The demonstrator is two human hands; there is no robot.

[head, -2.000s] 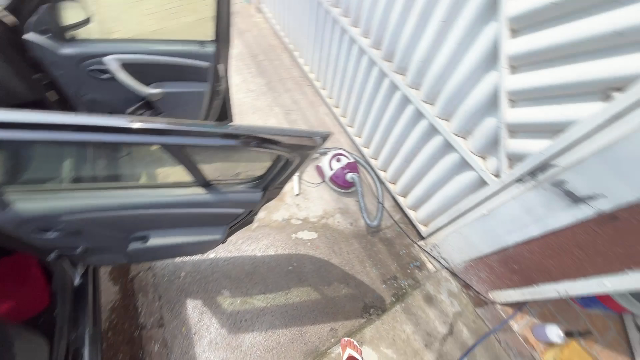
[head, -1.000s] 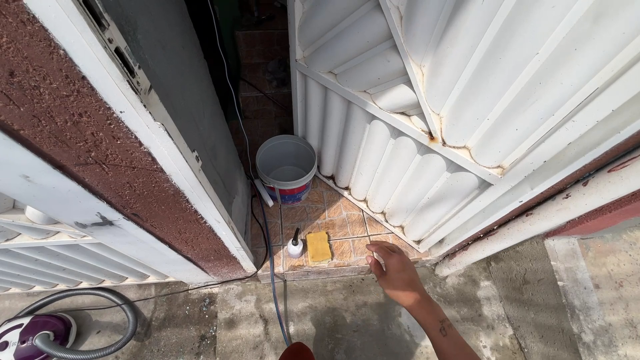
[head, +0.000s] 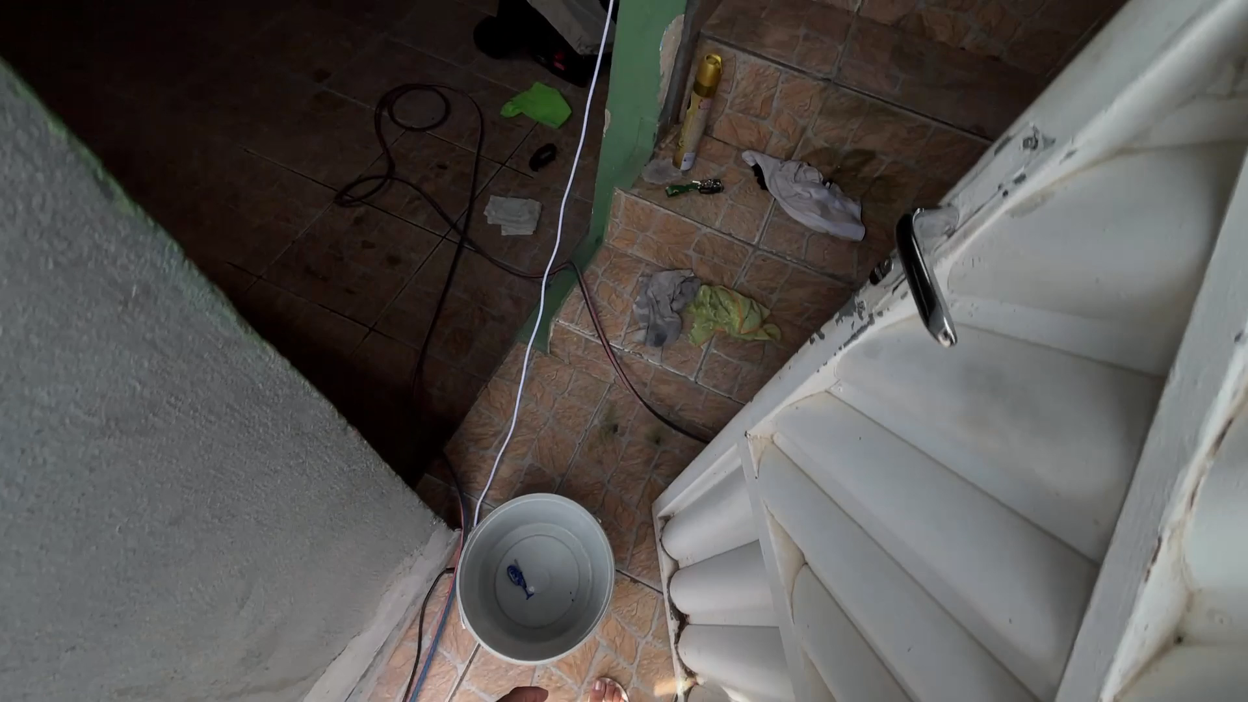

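At the bottom edge, a small part of a hand (head: 524, 694) shows just below a grey plastic bucket (head: 536, 639); which of my hands it is, and whether it holds anything, I cannot tell. A small blue object (head: 519, 579) lies on the bucket's bottom. Toes of a foot (head: 606, 690) show beside the hand. Farther up, a grey cloth (head: 665, 306) and a yellow-green cloth (head: 729, 314) lie together on a tiled step. Above them are a whitish cloth (head: 807, 193), a yellow-capped spray can (head: 698, 112) and a small green object (head: 694, 187).
A white metal gate (head: 936, 468) with a handle (head: 924, 278) flanks the right side, a grey wall (head: 195, 439) the left. A white cable (head: 531, 341) and a dark hose (head: 624, 375) cross the tiles. Inside lie a bright green cloth (head: 538, 104) and a pale cloth (head: 513, 214).
The view has moved forward to the doorway, over the bucket. One second ago my right hand was in full view near a yellow sponge and a small bottle; these are out of view now.
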